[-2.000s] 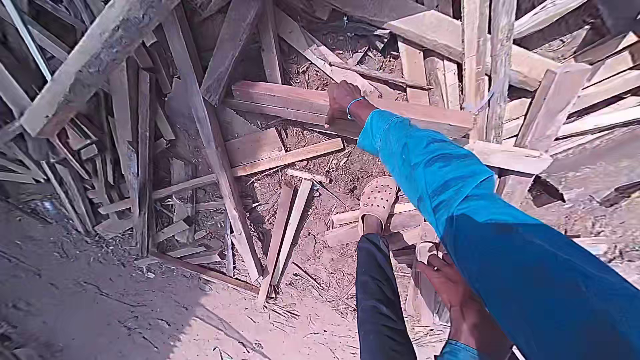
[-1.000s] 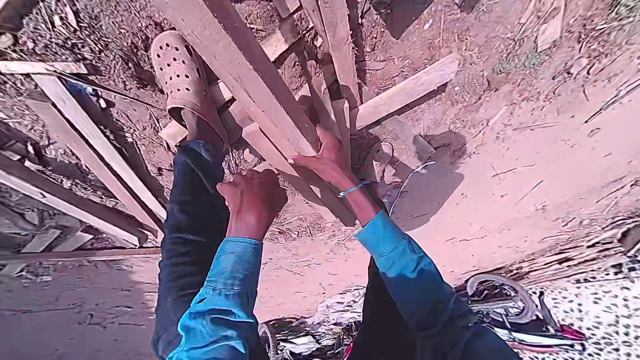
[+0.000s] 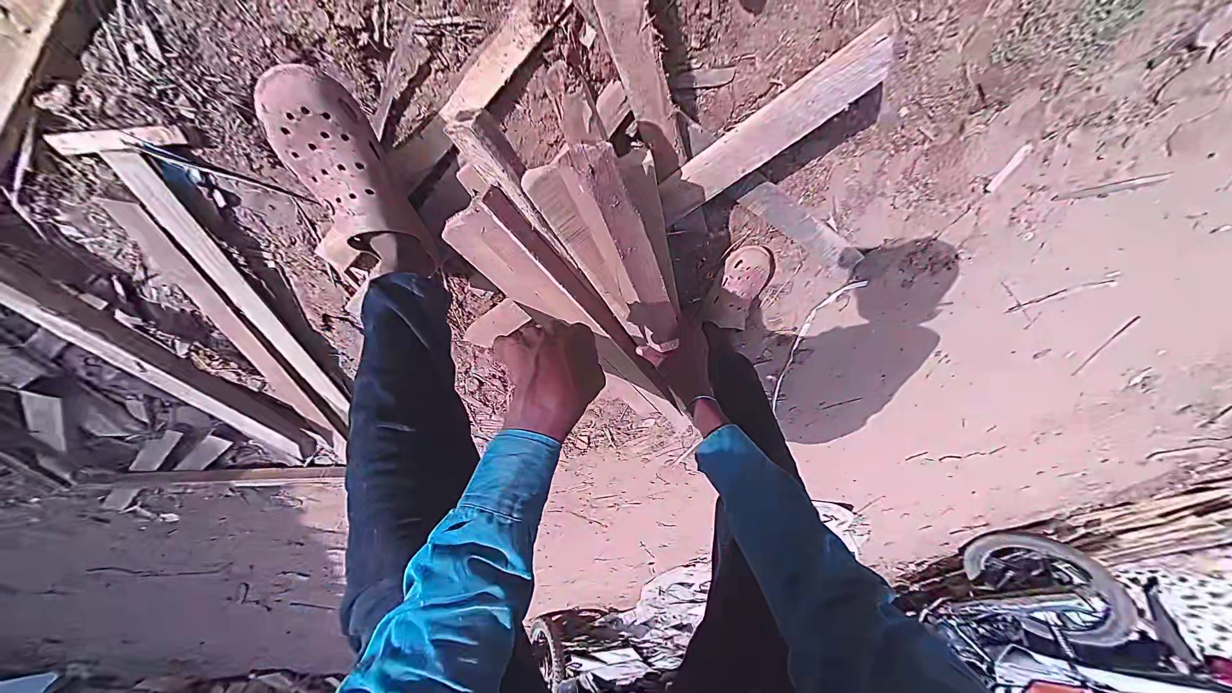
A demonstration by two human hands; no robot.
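My left hand (image 3: 549, 378) is closed in a fist beside the lower part of a bundle of rough wooden pieces (image 3: 602, 221); a short wood end shows just behind its knuckles, and whether the fingers grip anything is hidden. My right hand (image 3: 685, 364), with a thin band at the wrist, is closed around the near ends of the wooden pieces, its thumb lying across them. The pieces fan out away from me, between my two feet. More loose pieces lie around their far ends, among them a pale plank (image 3: 784, 115) slanting up to the right.
My feet wear tan perforated clogs, the left clog (image 3: 322, 144) beside scrap wood and the right clog (image 3: 743, 279) near a thin pale strand (image 3: 807, 327). Long timbers (image 3: 144, 356) lie at the left. A spoked wheel (image 3: 1054, 587) and more wood strips (image 3: 1155, 520) are at the lower right.
The view has turned a lot. Two seconds ago my right hand was on a long beam on the wood pile; now it holds the bundle close to me. The long piece in front of my hands has gone from there.
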